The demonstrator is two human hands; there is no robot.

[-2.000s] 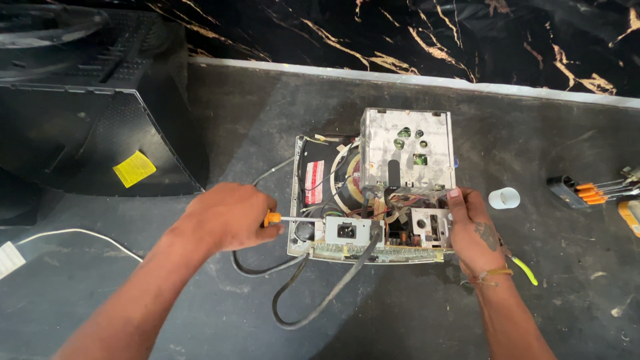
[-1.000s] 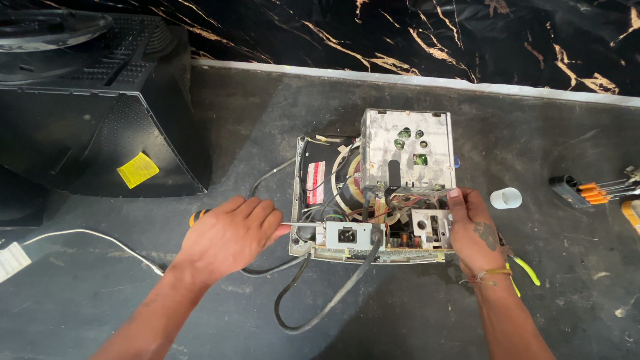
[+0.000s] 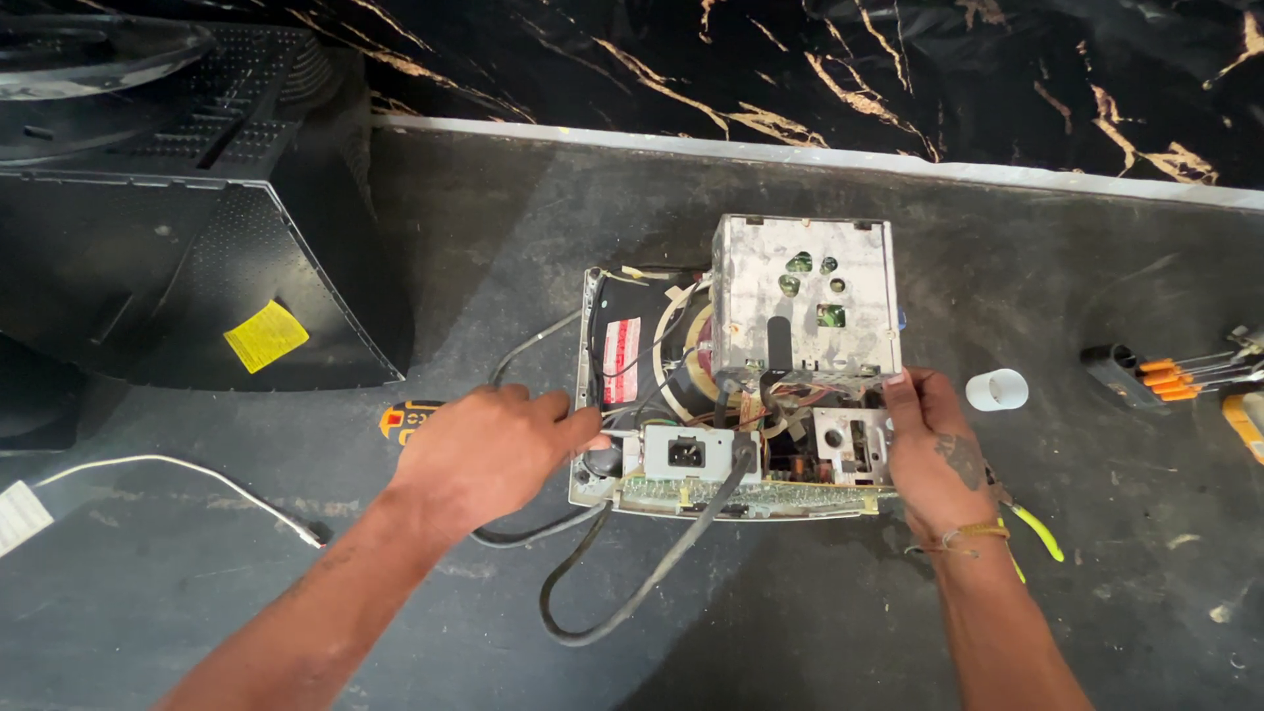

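Observation:
An opened CRT monitor chassis (image 3: pixel 750 499) lies on the dark work surface, its metal shield box (image 3: pixel 805 296) raised over the picture tube (image 3: pixel 696 355). My left hand (image 3: pixel 494 444) is closed around a screwdriver (image 3: pixel 403 421) with a yellow and black handle. The fingertips are at the left end of the metal power-socket plate (image 3: pixel 681 452); the screwdriver's tip is hard to make out. My right hand (image 3: pixel 938 454) grips the right side of the chassis below the shield box, thumb at the box's lower corner. A thick black cable (image 3: pixel 642 592) loops in front.
Black plastic housings (image 3: pixel 197 276) with a yellow label stand at the left, near a white cable (image 3: pixel 188 472). On the right are a white cup-like piece (image 3: pixel 997 390), green-handled pliers (image 3: pixel 1037 533) and a black holder (image 3: pixel 1116 373) with orange-handled screwdrivers (image 3: pixel 1175 380). A marble-patterned sheet runs along the back.
My left hand has shifted its grip on the screwdriver: two seconds ago the handle showed at the fingertips by the plate, now it shows behind the knuckles. My right hand stays put.

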